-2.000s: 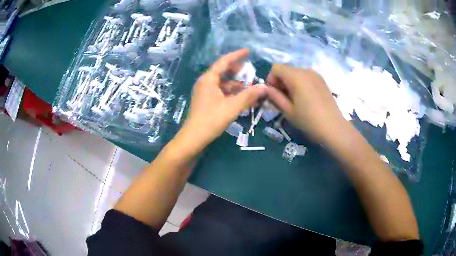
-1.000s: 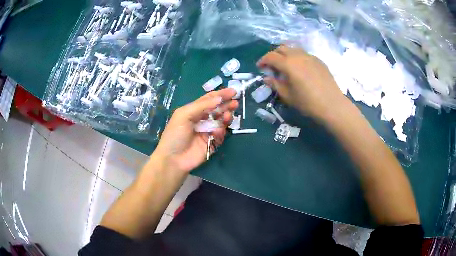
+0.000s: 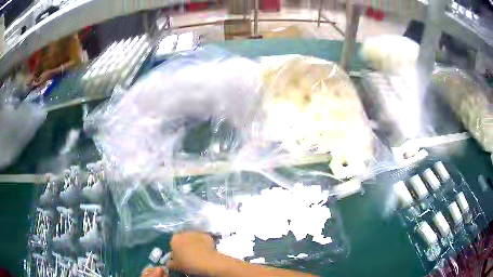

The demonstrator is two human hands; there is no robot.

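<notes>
My right hand [image 3: 190,251] is low in the picture with its fingers bent down. Whether it holds something is hidden. Only the fingertips of my left hand [image 3: 155,272] show at the bottom edge, close to my right hand. A small translucent cap [image 3: 155,254] lies just left of my right hand. A pile of bright white inserts [image 3: 265,216] lies to the right, beyond my right forearm. The blister tray of white stick parts [image 3: 66,216] stands at the left.
A poly bag of frosted pieces [image 3: 184,92] and a poly bag of cream parts [image 3: 319,108] lie across the bench. A tray of white oblong units [image 3: 440,208] stands at the right. More trays and a person's arm [image 3: 59,67] are at the far left.
The view has swung up, so the far bench shows and my hands sit at the bottom. My left hand is now mostly out of the picture, near my right hand.
</notes>
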